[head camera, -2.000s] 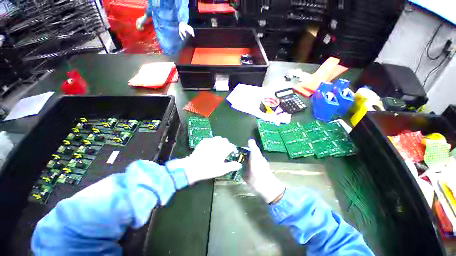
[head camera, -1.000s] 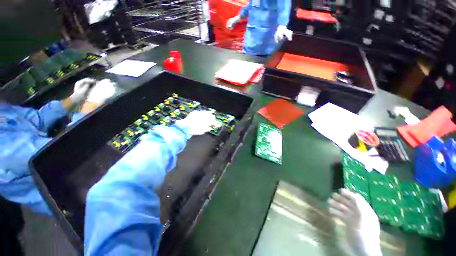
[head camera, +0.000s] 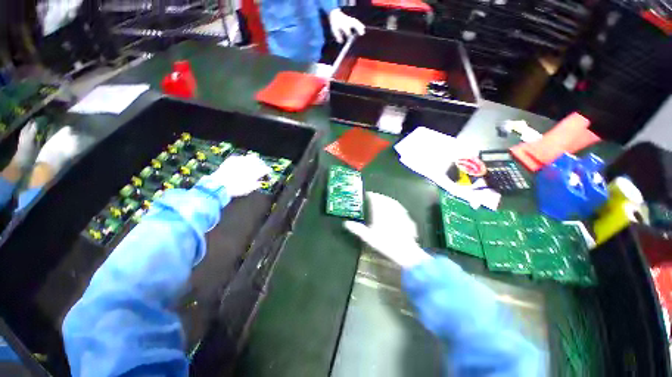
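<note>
My left hand (head camera: 243, 175), white-gloved, reaches into the black tote (head camera: 214, 254) at the end of rows of small boards with black and yellow parts (head camera: 158, 177). Its fingers are over a board at the right of the rows; whether they grip it cannot be told. My right hand (head camera: 387, 224), white-gloved and slightly blurred, is at the near edge of a single green panel (head camera: 345, 193) on the bench. Its thumb points left and its fingers reach up beside the panel; it is unclear if it grips. More green panels (head camera: 508, 239) lie to its right.
A pale work plate (head camera: 383, 324) lies below my right hand. Green slivers (head camera: 578, 342) and a black bin (head camera: 634, 294) are at right. Papers (head camera: 435, 158), a calculator (head camera: 505, 169), blue holders (head camera: 571, 184) and a second tote (head camera: 401, 81) are beyond. Other people's gloved hands show at left and top.
Since two seconds ago, my hands have separated: the left moved from the board held between them into the tote, the right lately from the plate to the single panel. The view turned left, then partly back.
</note>
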